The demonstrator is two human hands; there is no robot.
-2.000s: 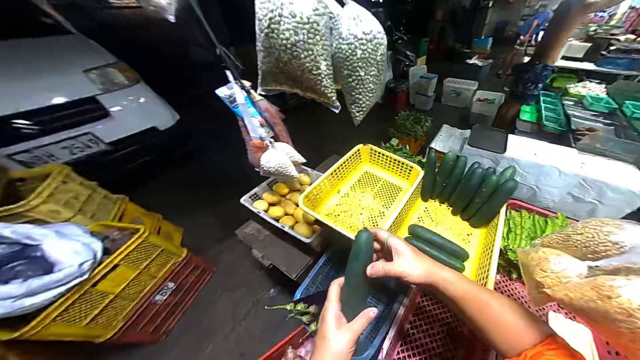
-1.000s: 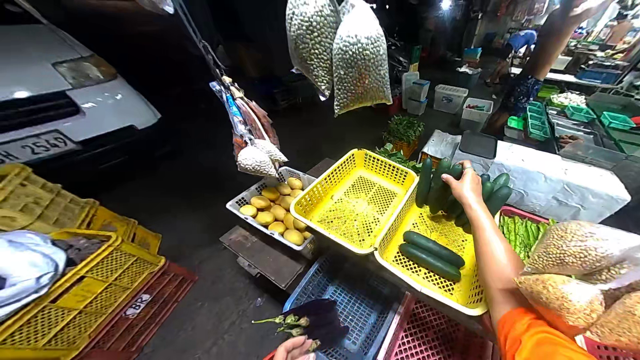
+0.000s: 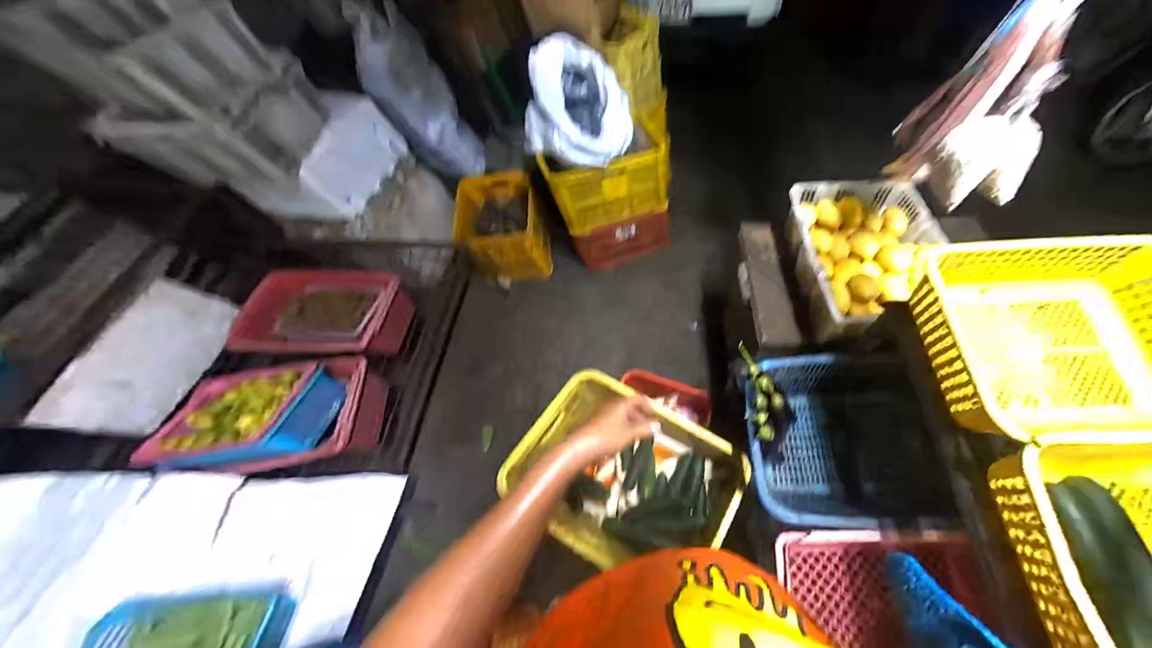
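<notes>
My left hand [image 3: 621, 425] is over a yellow basket [image 3: 520, 438] at the lower middle of the head view, near its far rim. The fingers are blurred, so I cannot tell whether they grip the rim or anything else. Inside the basket lie several dark green cucumbers or similar vegetables [image 3: 661, 504] among pale items. To its right, a blue plastic basket [image 3: 810, 517] holds dark eggplants, their green stems [image 3: 765, 400] over its left edge. A large dark green cucumber [image 3: 1102, 549] lies in a yellow crate [image 3: 1035, 531] at the far right. My right hand is out of view.
A red container [image 3: 670, 391] touches the yellow basket's far side. Yellow potatoes or fruit fill a white crate [image 3: 805, 270] beyond the blue basket. Pink trays [image 3: 387, 315] stand at left. Stacked crates [image 3: 621, 193] bear a white sack [image 3: 549, 126]. A pink basket [image 3: 810, 576] is at lower right.
The view has swung strongly left. My left hand, near the eggplants a second ago, is now over the yellow basket. My right hand, earlier on the cucumbers, has left the view.
</notes>
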